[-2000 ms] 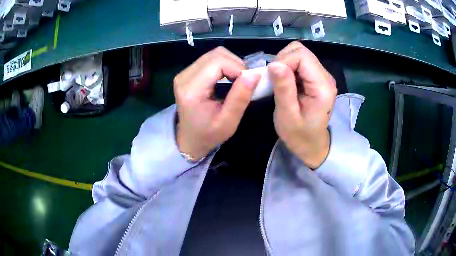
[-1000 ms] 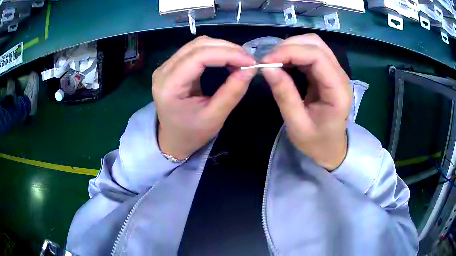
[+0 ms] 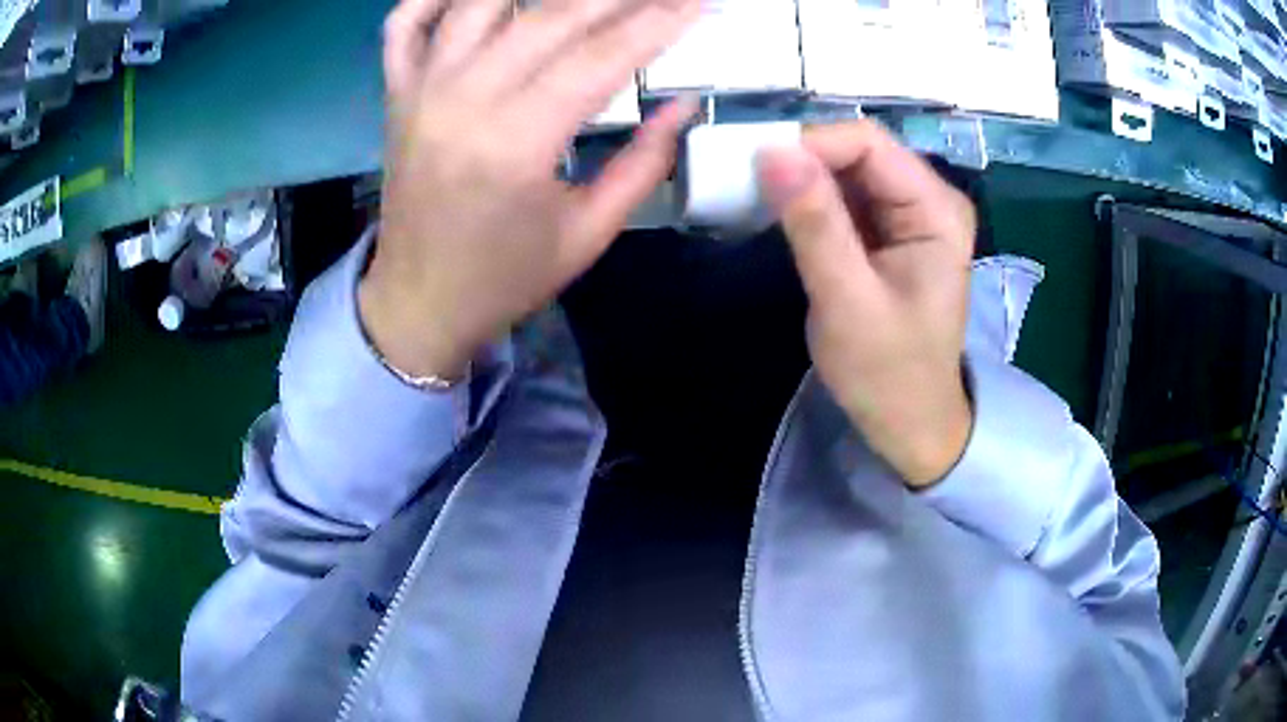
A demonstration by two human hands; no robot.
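My right hand (image 3: 889,268) pinches a small white square piece (image 3: 724,172), perhaps a sticker or folded label, between thumb and index finger. My left hand (image 3: 494,176) is raised at the bench edge, left of the white piece, blurred, with its fingers spread and its fingertips over the boxes. I see nothing in it. White cartons (image 3: 925,54) lie side by side on the bench in front of me, partly covered by my left hand. The lower edge of the white piece is blurred.
The green bench (image 3: 268,106) runs across the top. More tabbed cartons (image 3: 1150,64) stand at the upper right and upper left. A dark bin (image 3: 226,261) of scraps is on the floor at left. A grey metal frame (image 3: 1122,339) stands at right. Another person's leg shows at far left.
My left hand has let go of the white piece, opened and moved up and left over the bench. My right hand still holds the piece, now turned with its flat face showing.
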